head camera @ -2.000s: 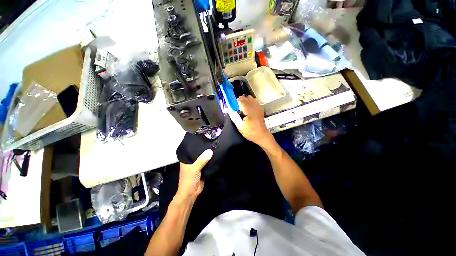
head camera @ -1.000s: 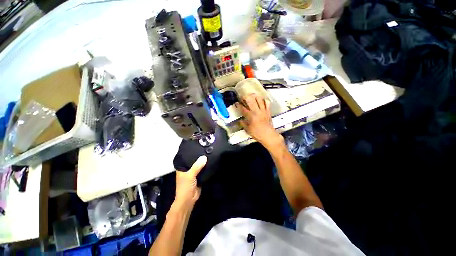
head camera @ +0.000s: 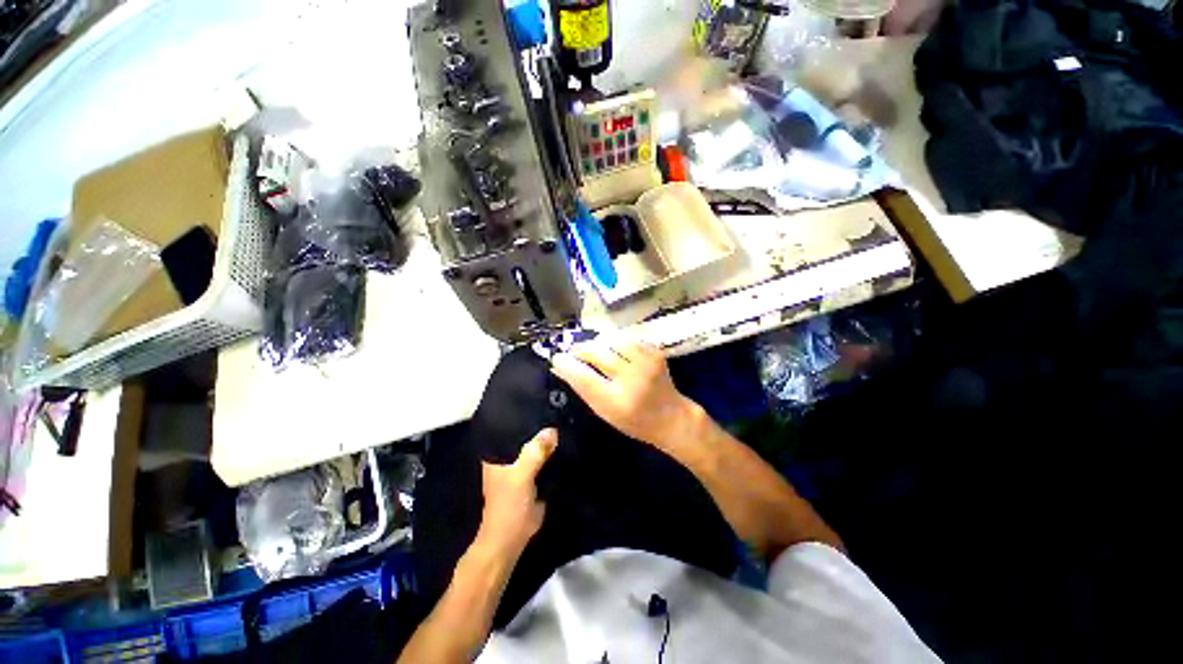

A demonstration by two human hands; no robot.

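Observation:
The black garment [head camera: 513,413] lies over my lap, its edge at the front end of the button sewing machine [head camera: 487,169]. My left hand [head camera: 516,490] holds the cloth, thumb on top. A small dark button [head camera: 558,398] shows on the cloth in front of the head. My right hand [head camera: 627,389] is at the shiny button clamp [head camera: 561,343], fingertips together there; whether they hold a button is too small to tell.
Right of the head are a blue-handled tool [head camera: 593,244], cream button tray [head camera: 690,234], control panel [head camera: 615,135] and black bottle [head camera: 584,33]. Bagged black parts [head camera: 318,305] and a white basket [head camera: 238,279] are at left. Black garments [head camera: 1038,117] are heaped far right.
My right hand has moved from the button tray to the clamp. My left hand still holds the cloth, which now sits slightly nearer me, its button farther from the clamp.

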